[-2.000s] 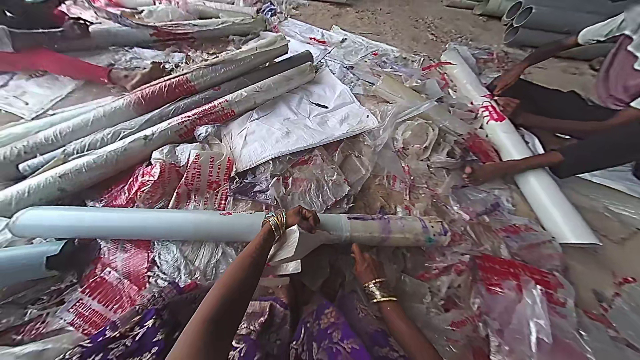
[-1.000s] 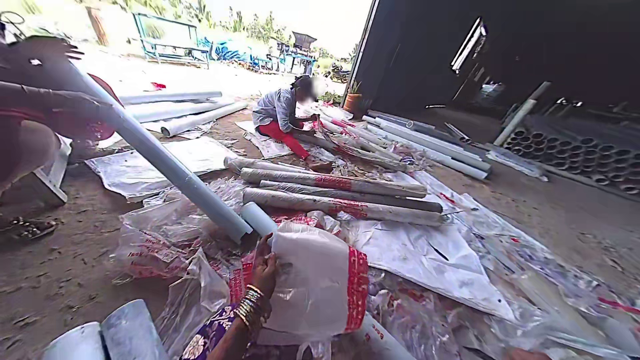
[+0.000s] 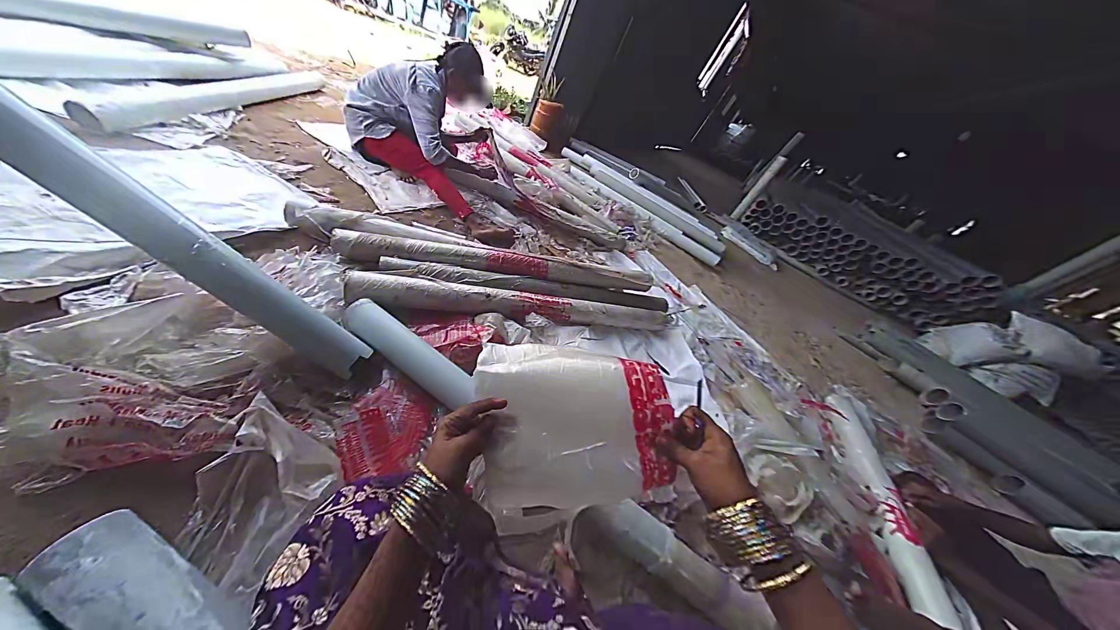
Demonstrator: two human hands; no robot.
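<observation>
My left hand point(image 3: 465, 435) grips the left edge of a translucent plastic sleeve point(image 3: 564, 426), which has a red printed band at its right end. That right edge is pinched in my right hand point(image 3: 702, 448), and the sleeve is spread flat between the two hands. Just behind the sleeve lies a short pale-blue pipe point(image 3: 407, 350), partly covered by it. Below the sleeve, a grey pipe point(image 3: 674, 560) rests near my lap. Several plastic-wrapped pipes point(image 3: 507, 297) lie side by side beyond my hands.
A long pale-blue pipe point(image 3: 192, 236) slants in from the left. Crumpled plastic film point(image 3: 131, 411) covers the ground. A person point(image 3: 411, 114) sits ahead among wrapped pipes; another person's arm point(image 3: 971, 516) is at the right by a white pipe point(image 3: 892, 507). Stacked pipes point(image 3: 875, 262) stand at the far right.
Two seconds ago my hands were on a long pipe across my lap; now they hold a plastic sleeve spread between them. The view has swung widely.
</observation>
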